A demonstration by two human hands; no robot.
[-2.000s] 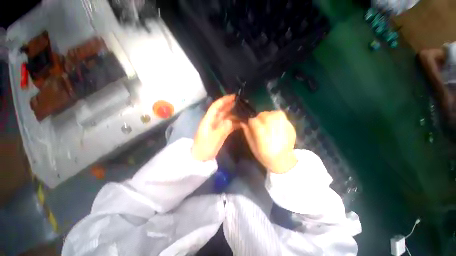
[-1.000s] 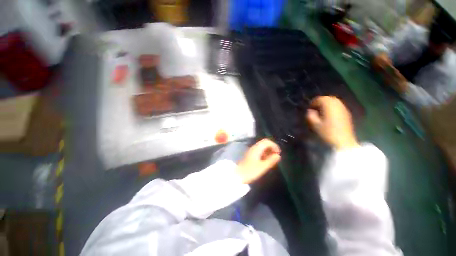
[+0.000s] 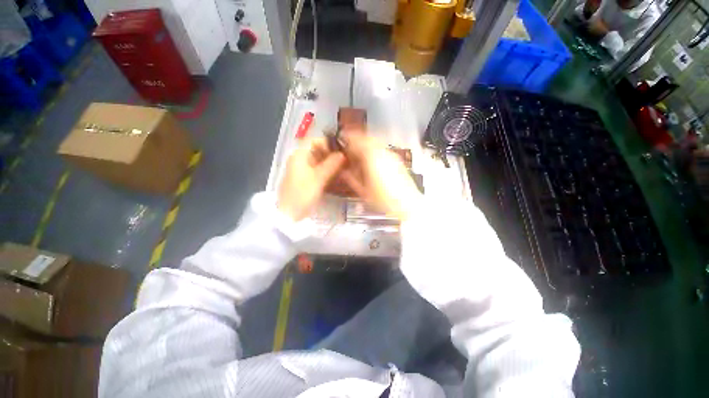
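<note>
My left hand (image 3: 309,177) is over the left part of the reddish-brown fixture (image 3: 352,118), fingers bent around a small black plastic housing (image 3: 336,141). My right hand (image 3: 381,172) is beside it over the fixture, blurred, with its fingers close to the same housing. Whether its fingers grip the housing cannot be told. The hands hide most of the fixture. The fixture sits on the white machine table (image 3: 299,239).
A black fan (image 3: 459,128) sits at the table's right corner, beside black blister trays (image 3: 583,186). A red marker (image 3: 305,124) lies left of the fixture. A gold-yellow cylinder (image 3: 422,35) and a blue bin (image 3: 529,50) stand behind. A cardboard box (image 3: 128,148) is on the floor.
The view has turned left to the machine. My right hand has moved from the black trays to the fixture, and my left hand from the table's edge to the fixture.
</note>
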